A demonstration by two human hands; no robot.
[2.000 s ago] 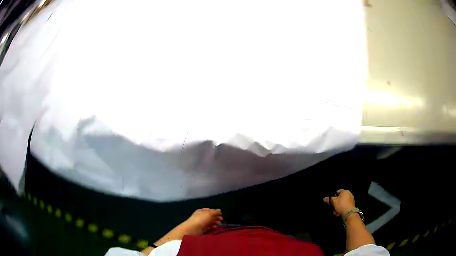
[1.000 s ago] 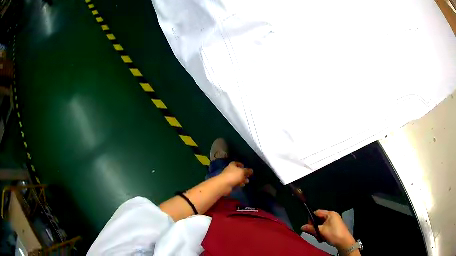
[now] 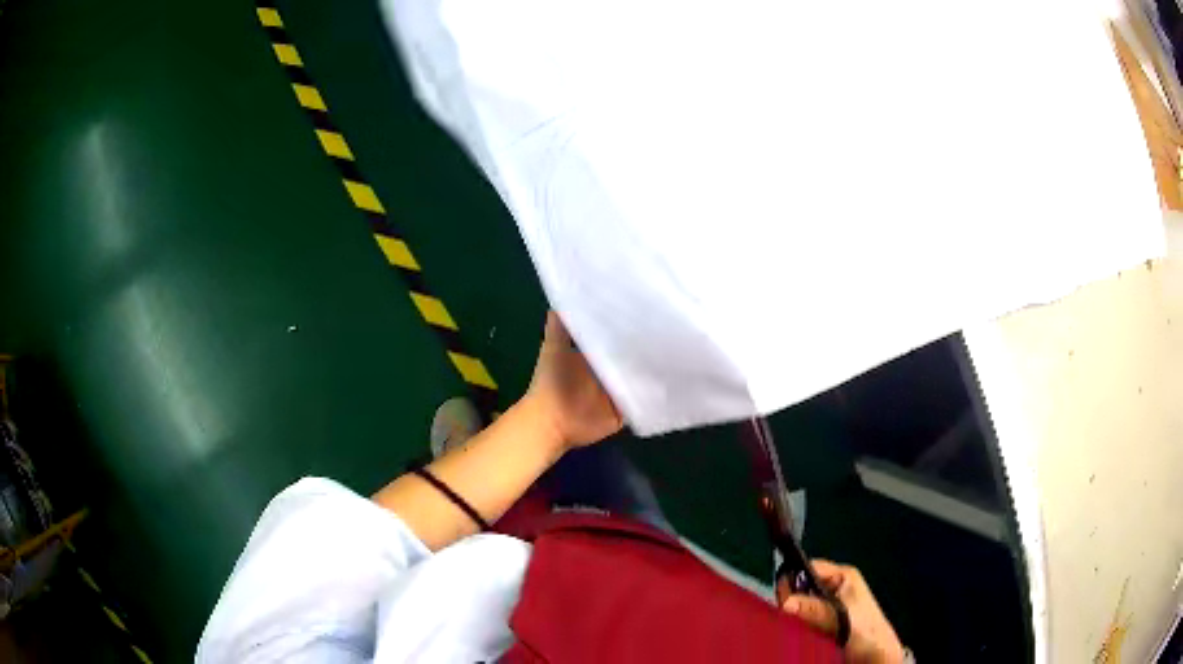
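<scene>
A large white pattern sheet (image 3: 830,169) covers much of the table and hangs over its edge toward me. My left hand (image 3: 577,389) is at the hanging edge on the left, with its fingers hidden behind the paper. My right hand (image 3: 843,610) holds the black handles of the tailor's shears (image 3: 776,506) at the bottom right. The shears point up, and their blades meet the lower edge of the sheet; whether the tips are in the paper is hard to tell.
The cream table (image 3: 1103,376) shows at the right, with its metal edge running down. An orange-brown piece (image 3: 1148,117) lies at the far right. Yellow-and-black floor tape (image 3: 396,250) crosses the green floor at the left. A pale bar (image 3: 932,498) is below the table.
My left hand has moved up to the sheet's hanging edge. The shears have risen to the paper's lower edge. The view has turned from the table's front toward the hanging corner since the first frame.
</scene>
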